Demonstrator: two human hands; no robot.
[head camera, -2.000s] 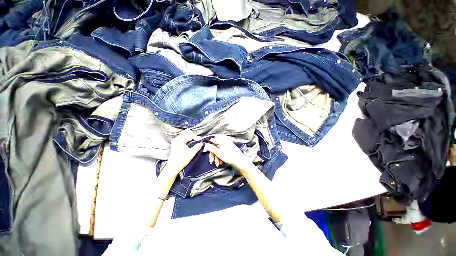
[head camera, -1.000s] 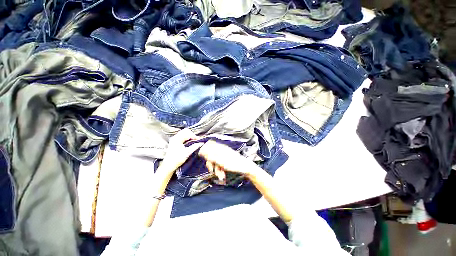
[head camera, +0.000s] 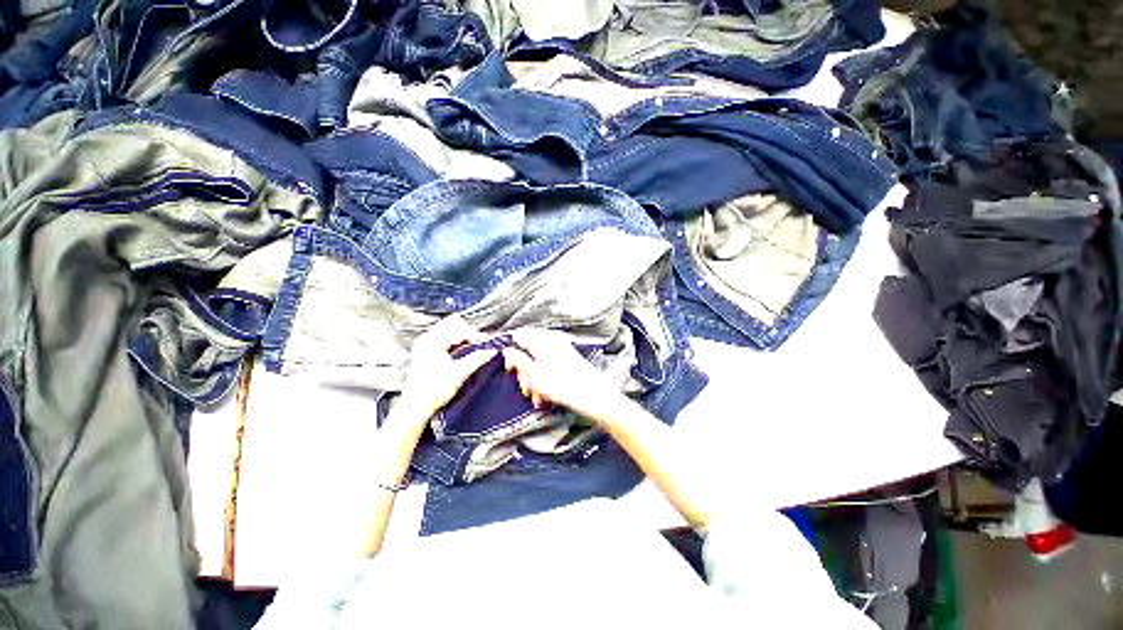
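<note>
A denim garment (head camera: 357, 322) lies in front of me, its pale grey-beige reverse and blue bands showing. A dark navy panel (head camera: 490, 404) lies between my hands. My left hand (head camera: 443, 367) pinches the upper edge of the navy panel from the left. My right hand (head camera: 554, 369) is close beside it, its fingertips bent at the same edge. The fingertips of both hands nearly meet. No tool can be made out in either hand.
More denim garments (head camera: 739, 166) are heaped behind, and a large grey-beige one (head camera: 92, 369) hangs at the left. A charcoal heap (head camera: 1010, 308) lies at the right. The white table (head camera: 813, 425) ends at the lower right, above crates and a red-and-white object (head camera: 1047, 532).
My right hand has shifted and turned over the navy panel, then come back beside my left hand. My left hand has barely moved. The view has shifted slightly.
</note>
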